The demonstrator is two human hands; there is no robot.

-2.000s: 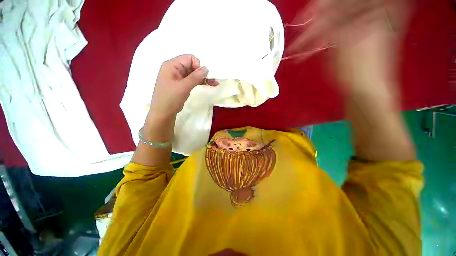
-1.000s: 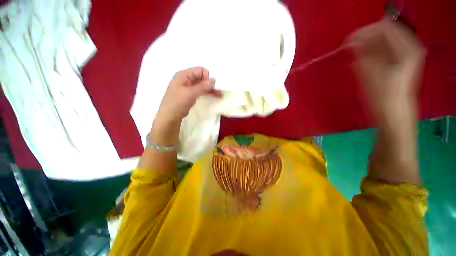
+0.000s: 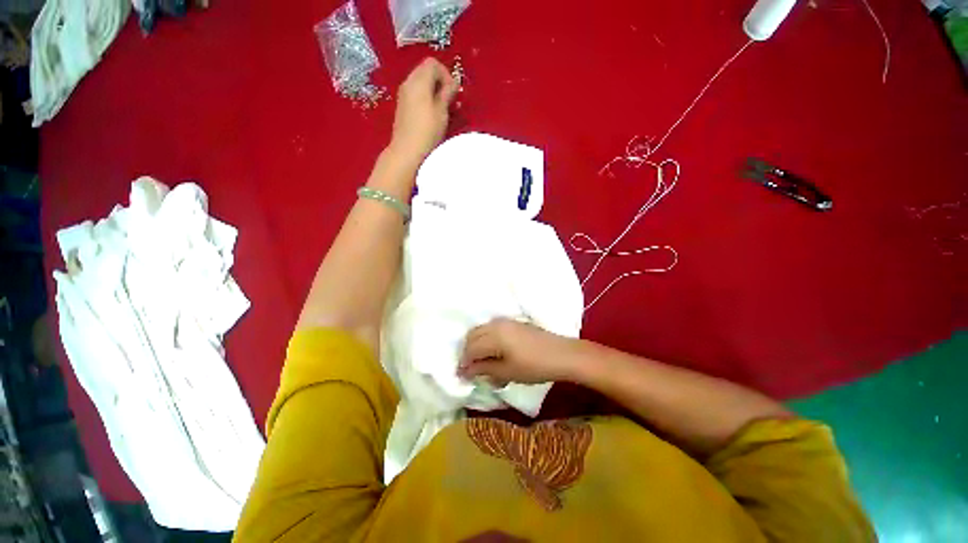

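The white garment [image 3: 483,255] lies bunched in front of me, with a small dark label on its upper part. My right hand [image 3: 504,353] is on its lower part, fingertips closed on the cloth. My left hand [image 3: 428,98] reaches to the far side, fingers bent down beside small loose parts [image 3: 459,72] on the red cloth; I cannot tell whether it holds one. Pale thread [image 3: 626,249] runs in loops on the red, right of the garment. No needle can be made out.
Two clear bags of small parts [image 3: 347,48] [image 3: 427,19] lie at the far side. Black snips [image 3: 788,185] and a white spool [image 3: 768,18] lie to the right. White garments [image 3: 159,339] lie at left, with another pale bundle [image 3: 74,48] far left.
My left hand has left the garment and moved forward to the loose parts. My right hand has come from the upper right down onto the cloth. The view now takes in more of the table.
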